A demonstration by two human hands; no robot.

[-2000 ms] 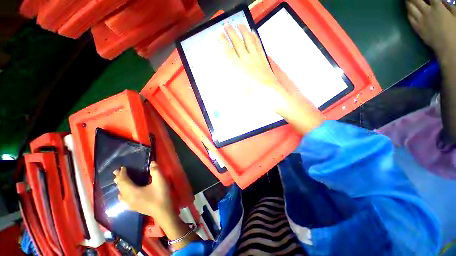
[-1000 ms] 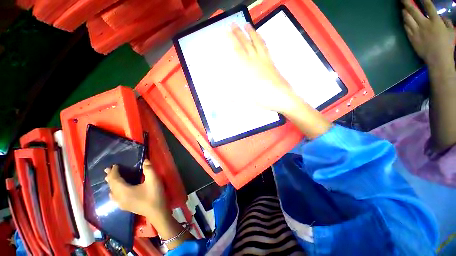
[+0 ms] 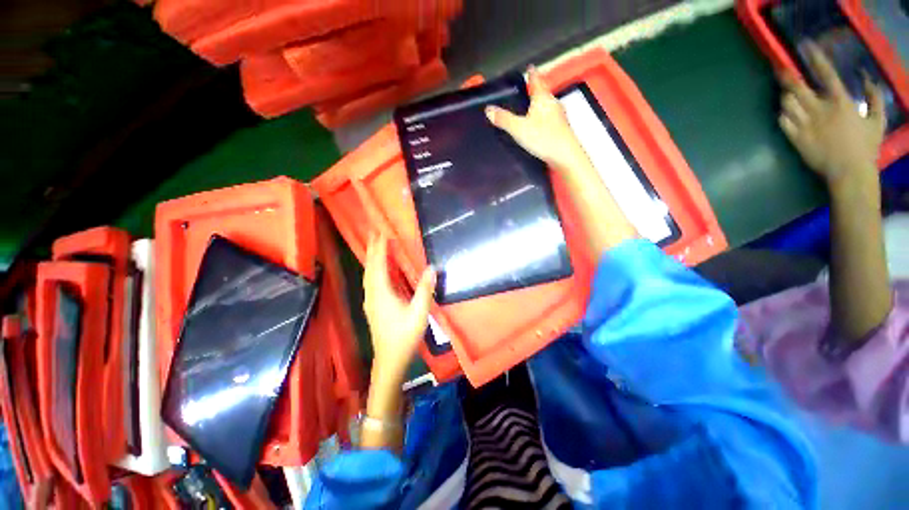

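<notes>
A tablet point(image 3: 483, 214) with a dark screen, small white text lines and strong glare lies tilted across an orange-red foam tray point(image 3: 513, 344). My right hand point(image 3: 548, 129) grips its top right corner, thumb on the screen and fingers at the edge. My left hand point(image 3: 397, 309) is spread beside the lower left edge, thumb tip at the edge. A second tablet point(image 3: 623, 159) with a white screen sits in the tray, partly hidden by my right hand and arm. A glossy black tablet point(image 3: 239, 354) lies askew on a left foam tray point(image 3: 234, 209), untouched.
Upright orange-red trays point(image 3: 75, 369) and a long white bar point(image 3: 150, 349) stand at far left. More trays point(image 3: 339, 60) are piled beyond the line. At right, another person's hand point(image 3: 832, 120) touches a dark device in a tray point(image 3: 892, 144) on the green belt point(image 3: 728, 129).
The held tablet's screen has turned from white to dark. My left hand has left the black tablet and moved right. My right hand has moved from the screen's middle to the top right corner.
</notes>
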